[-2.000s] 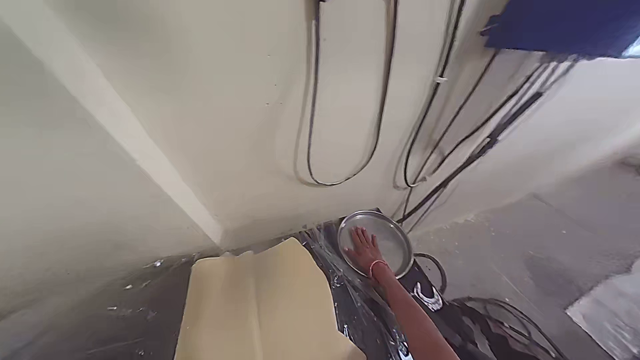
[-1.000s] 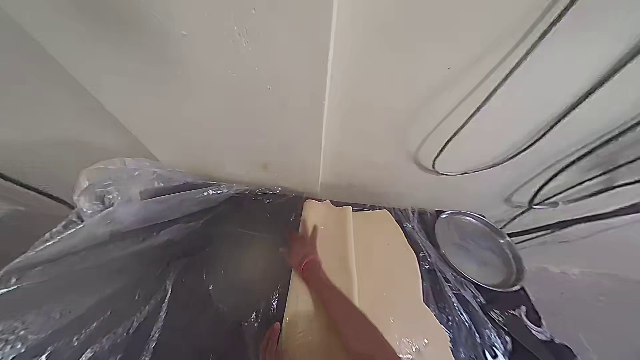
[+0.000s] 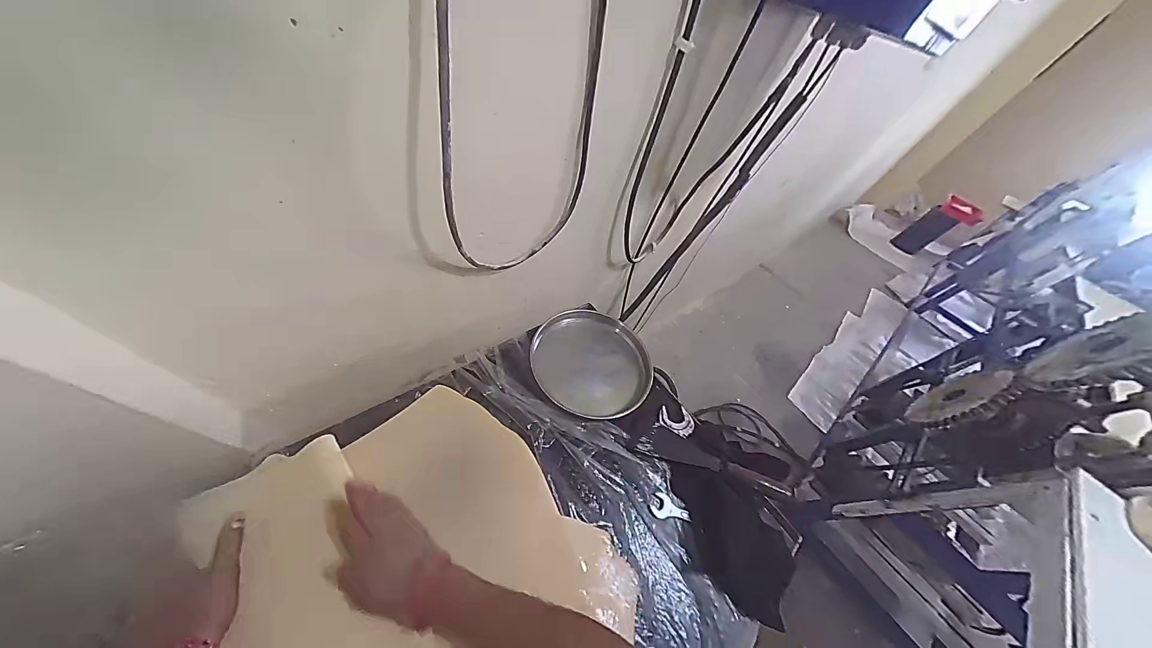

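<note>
A cream-coloured, pliable sheet (image 3: pixel 468 486) lies over the plastic-covered surface, with a raised fold along its left part. My right hand (image 3: pixel 387 553) rests at this fold, blurred, its fingers pointing up and left; whether it grips the sheet is not clear. At the sheet's left side is my left hand (image 3: pixel 225 576), thumb up, touching the sheet, the rest of it blurred. Beyond the sheet's upper right edge sits a round metal plate (image 3: pixel 591 364) holding a little cloudy liquid.
Clear plastic film (image 3: pixel 630 531) covers the surface, with an open-end wrench (image 3: pixel 668 507) on it and black cloth (image 3: pixel 729 540) beside. Black cables (image 3: pixel 720 189) hang along the wall (image 3: pixel 270 225). At the right stands a machine frame with a toothed gear (image 3: pixel 961 398).
My right hand was on the metal plate two seconds ago, then on the sheet's left part; now it is at the fold. My left hand shows more fully. The view has swung left and back right.
</note>
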